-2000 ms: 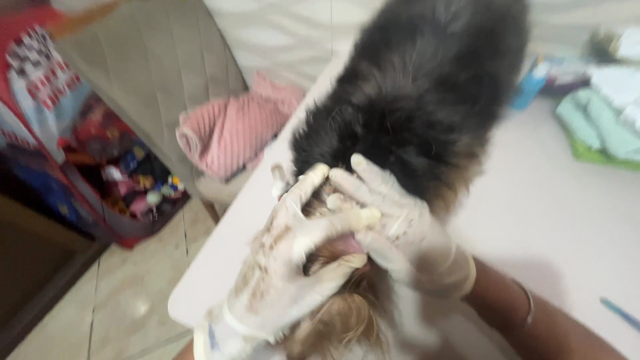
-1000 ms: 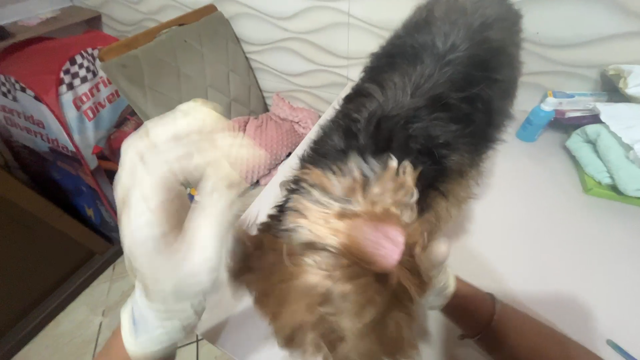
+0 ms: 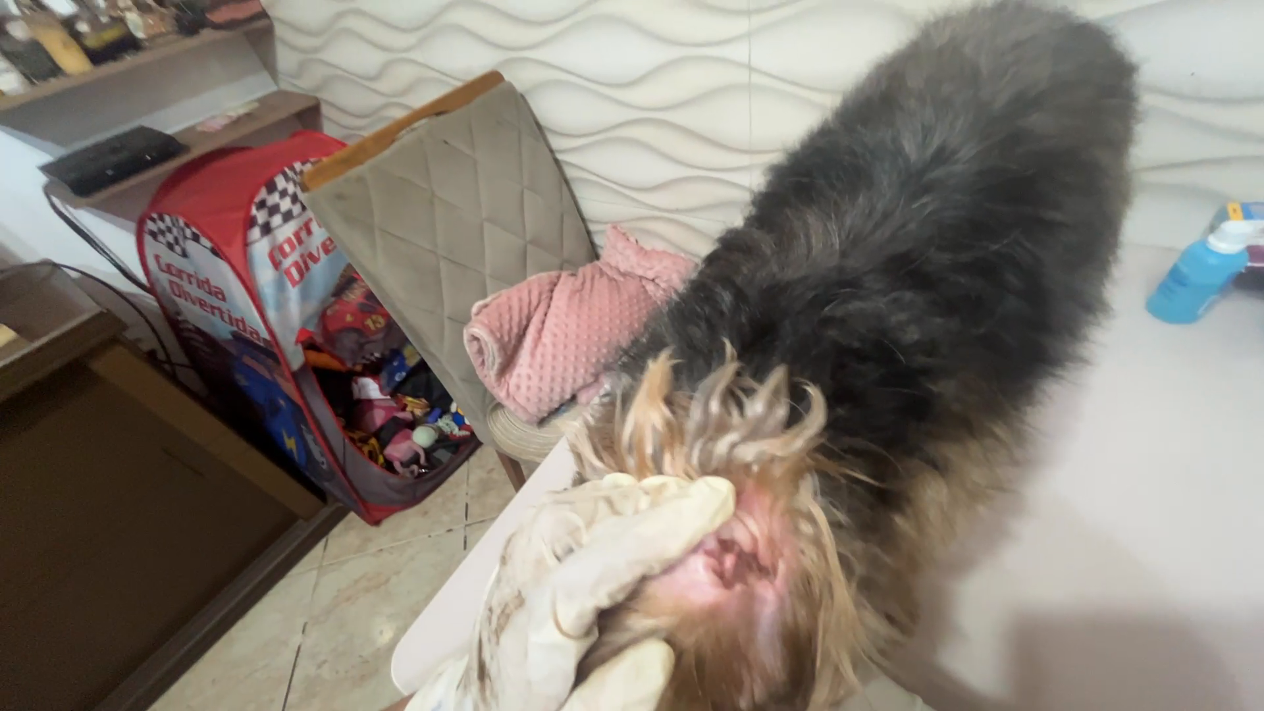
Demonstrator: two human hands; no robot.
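Note:
A long-haired dog (image 3: 918,237), black and grey on its back and tan on its head, stands on a white table (image 3: 1136,513). My left hand (image 3: 583,583), in a pale, smudged disposable glove, lies against the dog's head at the bottom centre. Its fingers press on the tan fur and the ear flap, and the pink inside of the dog's ear (image 3: 736,563) shows beside the fingertips. Wet-looking tufts of fur stick up just above. My right hand is out of the frame.
A blue bottle with a white cap (image 3: 1197,275) stands on the table at the right. Left of the dog are a rolled pink blanket (image 3: 568,331), a quilted grey chair (image 3: 464,197) and a red toy bin (image 3: 237,326). Behind is a wavy white wall (image 3: 632,99).
My left hand, raised off the dog one second ago, now rests on its head at the ear. My right hand, beside the head before, has gone out of view. The inner ear is now exposed.

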